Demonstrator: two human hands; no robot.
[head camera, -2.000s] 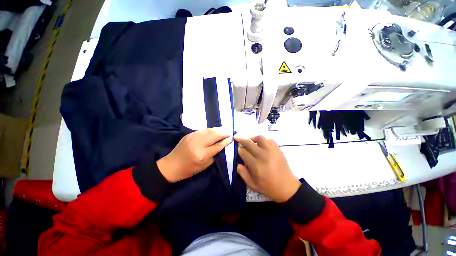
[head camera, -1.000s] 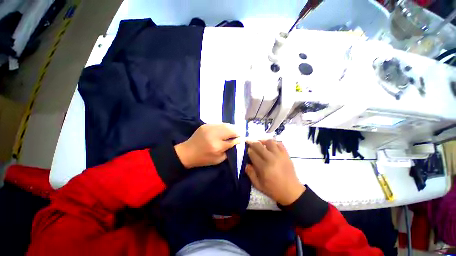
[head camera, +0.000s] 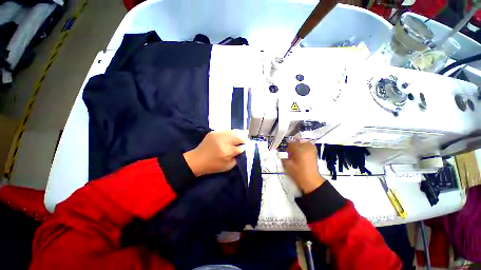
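A large dark navy garment (head camera: 153, 105) lies left of the needle and hangs over the table's front edge. My left hand (head camera: 216, 153) pinches the garment's edge just left of the presser foot. A short dark flat strip (head camera: 238, 108) lies above that hand, beside the machine head. A narrow dark edge (head camera: 255, 179) runs from the presser foot area toward me. My right hand (head camera: 302, 164) is right of the presser foot (head camera: 259, 140), fingers curled and slightly blurred; I cannot tell whether it holds anything. The white sewing machine (head camera: 337, 89) stands behind my hands.
A bunch of small dark pieces (head camera: 345, 158) lies under the machine arm. A yellow-handled tool (head camera: 394, 202) and a black glossy packet (head camera: 432, 187) lie further right. A brown-handled pointed tool (head camera: 315, 20) stands above the machine head. A pale blue trough (head camera: 211, 21) runs behind.
My right hand has left the cloth edge and moved right, beside the presser foot. My left hand stays on the garment. The camera view has shifted, showing more of the trough.
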